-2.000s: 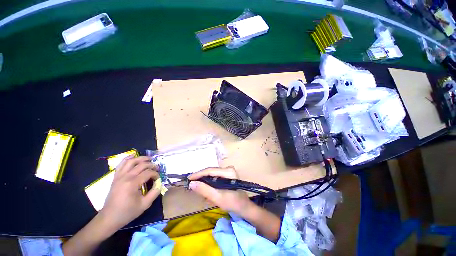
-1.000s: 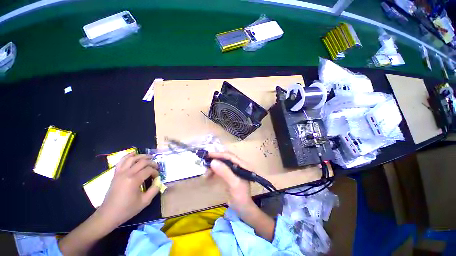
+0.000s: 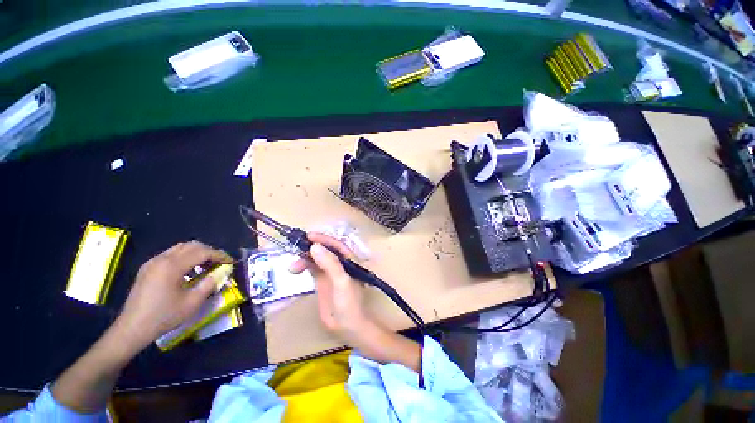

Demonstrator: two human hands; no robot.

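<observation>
My left hand (image 3: 178, 285) is over yellow-edged battery cells (image 3: 217, 318) on the black mat, its fingers closed on one cell with a small pale yellow piece at the fingertips. My right hand (image 3: 335, 285) holds the black soldering iron (image 3: 296, 240), its thin metal tip raised toward the upper left, apart from the housing. The white power bank housing (image 3: 286, 275) lies in clear film at the left edge of the tan board, its circuit end facing the cells. My left fingers hide part of the cells.
A tilted fume fan (image 3: 385, 186) stands on the work board (image 3: 290, 178). The soldering station (image 3: 497, 223) with a solder spool (image 3: 515, 157) is to its right, beside bagged parts (image 3: 608, 194). Another cell (image 3: 97, 263) lies far left. The green conveyor (image 3: 314, 62) carries housings and cells.
My left hand has moved left, away from the housing, onto the cells, which have shifted. My right hand has drawn the iron left and its tip points up. Items on the conveyor have moved right.
</observation>
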